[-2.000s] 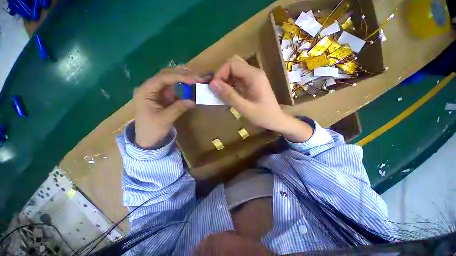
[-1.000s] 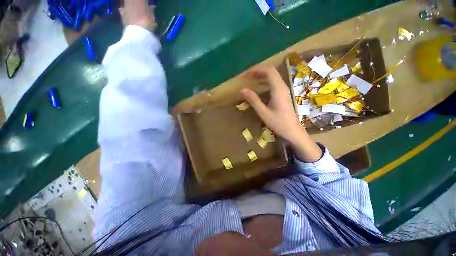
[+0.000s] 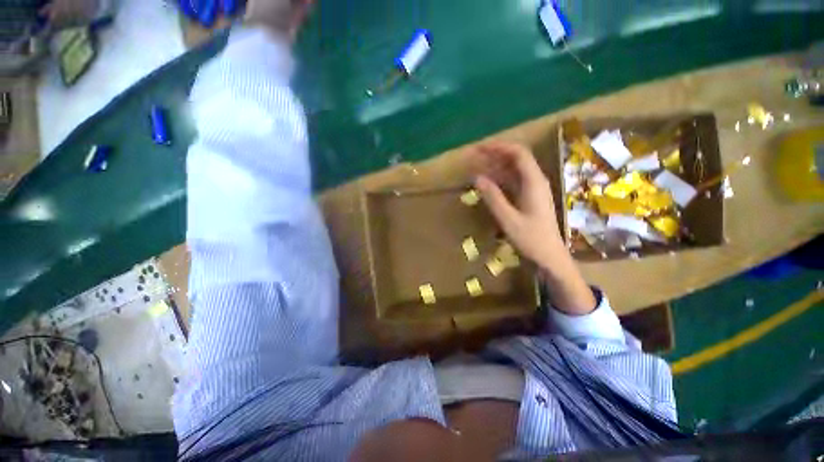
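Note:
My left arm reaches far forward over the green belt; my left hand (image 3: 276,11) is blurred and cut off by the top edge, so its fingers do not show. My right hand (image 3: 515,194) hovers over the right back corner of the work tray (image 3: 370,262), fingers apart and slightly curled, with nothing seen in it. Small pale-yellow squares (image 3: 470,249) lie in the tray. Two blue battery packs with white patches and thin leads lie on the belt, one near the middle (image 3: 415,52) and one further right (image 3: 554,23).
The parts box (image 3: 709,180), heaped with white and amber pieces, stands right of my right hand. A yellow round object (image 3: 802,164) is at the far right. Blue packs lie on the belt's left side (image 3: 160,124). More blue packs (image 3: 206,9) are piled at the top.
The white-patched pack from my hands is gone from them. My left arm has stretched forward; my right hand has let go. A second white-patched pack now shows on the belt.

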